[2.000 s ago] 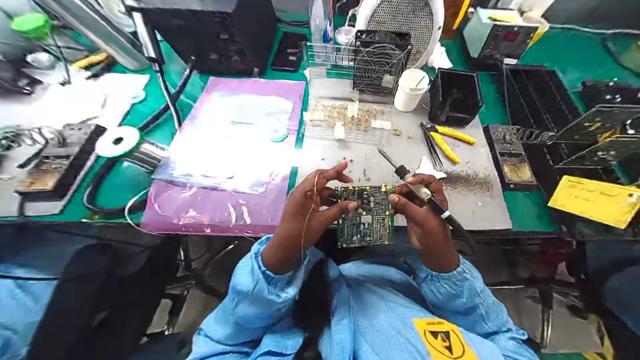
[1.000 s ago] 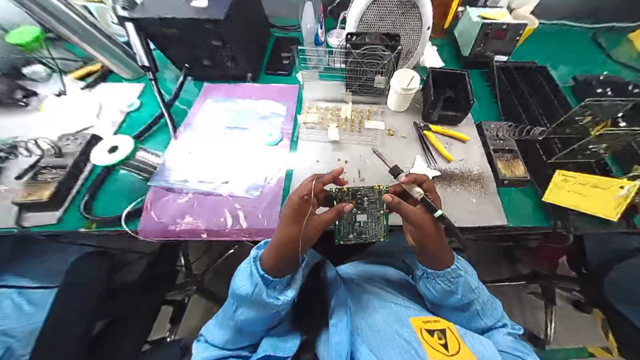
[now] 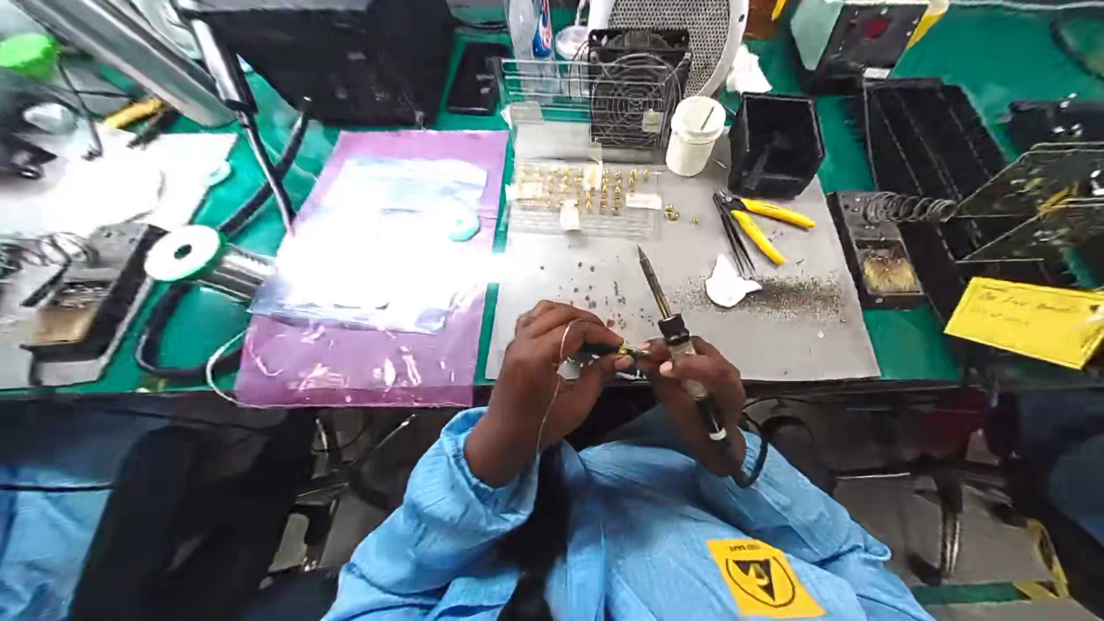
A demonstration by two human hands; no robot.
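Note:
Both hands hold a circuit board (image 3: 634, 352), seen nearly edge-on now, over the near edge of the bench mat. My left hand (image 3: 552, 375) grips its left end, with a thin strand of solder wire (image 3: 555, 392) looped over the fingers. At the board's right end is my right hand (image 3: 703, 388), which also holds a soldering iron (image 3: 677, 336), its tip pointing up and away over the mat. Much of the board is hidden by the fingers. Beyond the hands, small gold-coloured connectors (image 3: 586, 185) stand in a clear tray.
Yellow-handled cutters (image 3: 759, 228), tweezers (image 3: 735, 237) and a white scrap (image 3: 729, 283) lie on the grey mat (image 3: 552, 293) among loose bits. A solder spool (image 3: 207, 259) and bagged items on a purple sheet (image 3: 362, 371) are left; an iron stand (image 3: 884, 259) is right.
The circuit board has been tilted from showing its broad face to nearly edge-on. Both hands have turned with it, still holding it, and the iron is still in my right hand.

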